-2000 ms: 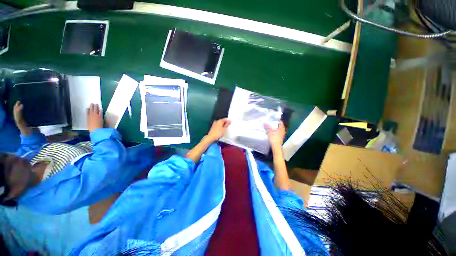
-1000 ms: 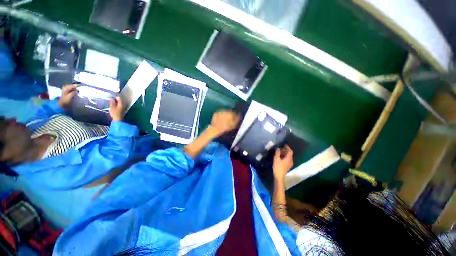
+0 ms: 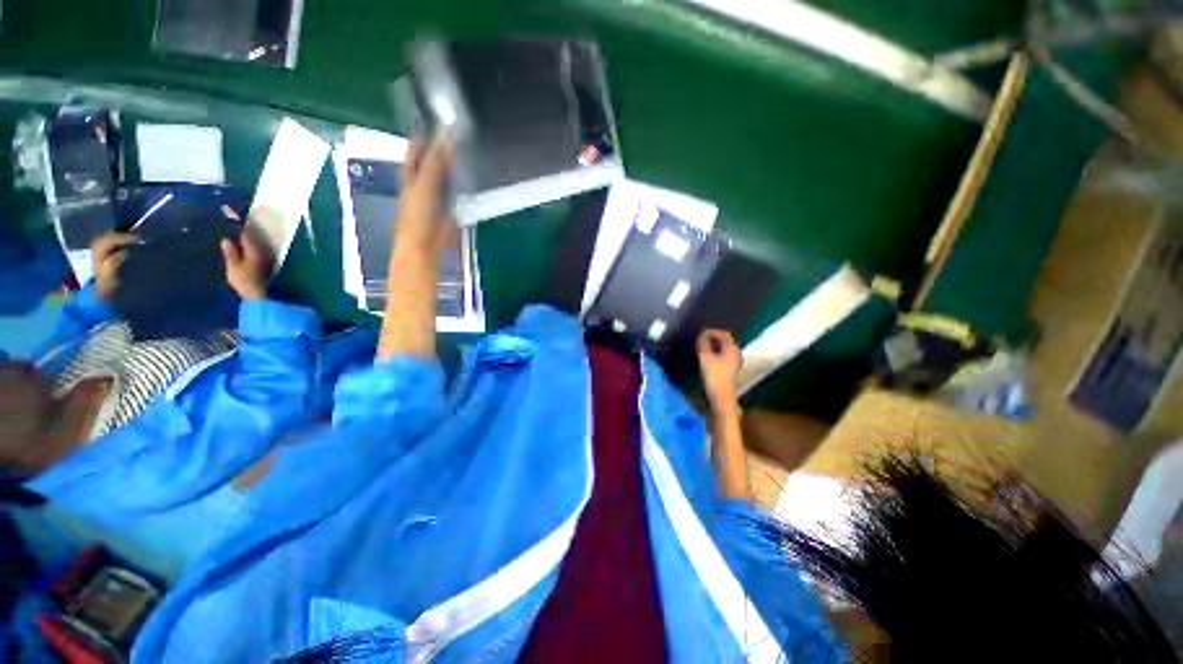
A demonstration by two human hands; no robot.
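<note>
A dark tablet back cover with a white separator sheet edge lies at the far side in front of me, its left side blurred. My left hand reaches out and grips it at its left edge. A second back cover, black inner face up with several pale adhesive pads, lies on a white separator sheet over the black work mat. My right hand is at the mat's near right edge, fingers curled; whether it holds anything cannot be told.
Stacked covers with white sheets lie left of the mat. A white liner strip lies at the right. A co-worker's hands hold a cover at the left. A brown carton and clear plastic bag are at the right.
The clear film is gone from the near cover, which shows its padded inner face. My left hand has moved from the mat to the far cover, now turned and gripped. The view has swung.
</note>
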